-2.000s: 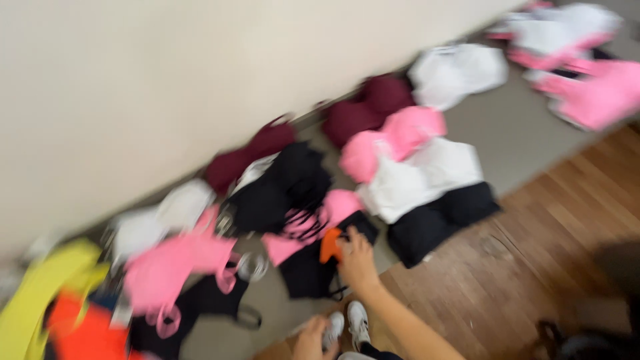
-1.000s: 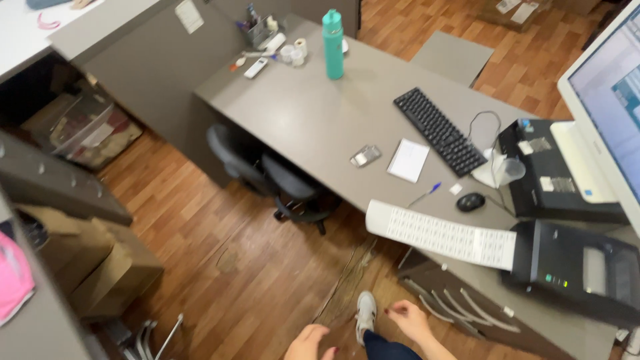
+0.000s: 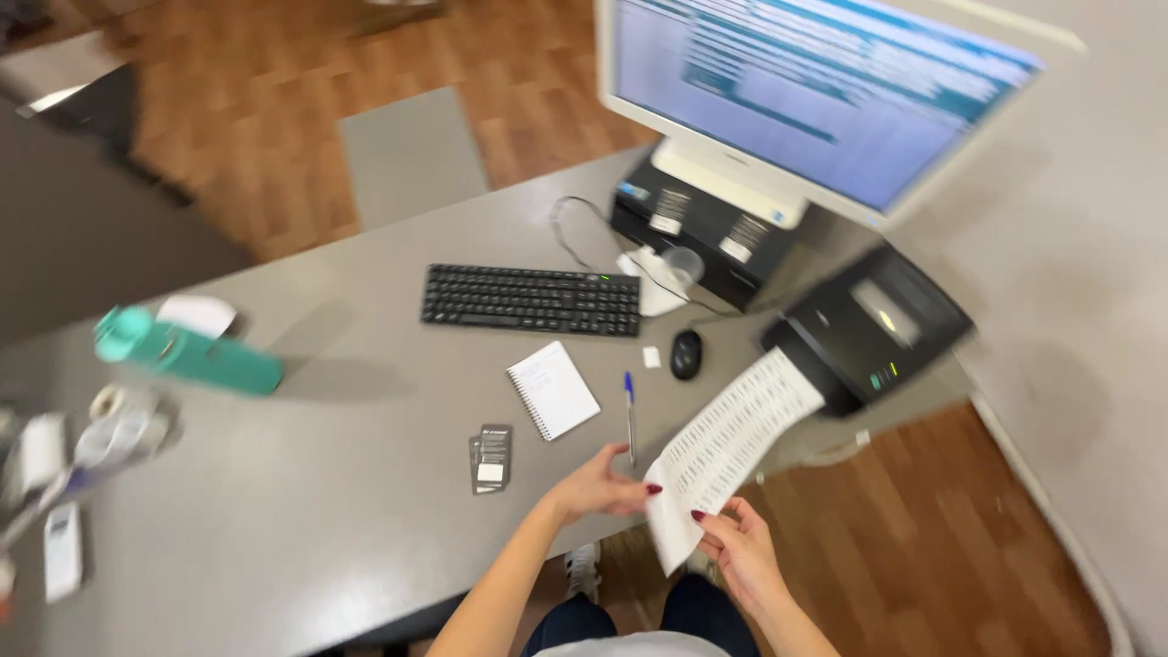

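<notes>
A long strip of printed labels (image 3: 730, 429) hangs out of a black label printer (image 3: 876, 328), its loose end over the desk's front edge. My right hand (image 3: 735, 547) has the strip's edge between thumb and fingers near that end. At the strip's left edge is my left hand (image 3: 602, 488), thumb against or just beside the paper; whether it grips is not clear. Just above my left hand lies a blue-capped pen (image 3: 630, 415), with a spiral notepad (image 3: 554, 391) and small dark printed tags (image 3: 492, 458) farther left.
A keyboard (image 3: 532, 299), a mouse (image 3: 686, 354) and a monitor (image 3: 821, 87) on a black computer case (image 3: 703, 224) stand behind. A clear plastic cup (image 3: 683, 265) is by the case. Left on the desk are a teal bottle (image 3: 196, 354), tape rolls (image 3: 123, 429) and a white remote (image 3: 63, 552).
The view has turned from a surface with bras to the desk, then closer to the printer. Both hands, apart from the label strip one second ago, are now at its loose end.
</notes>
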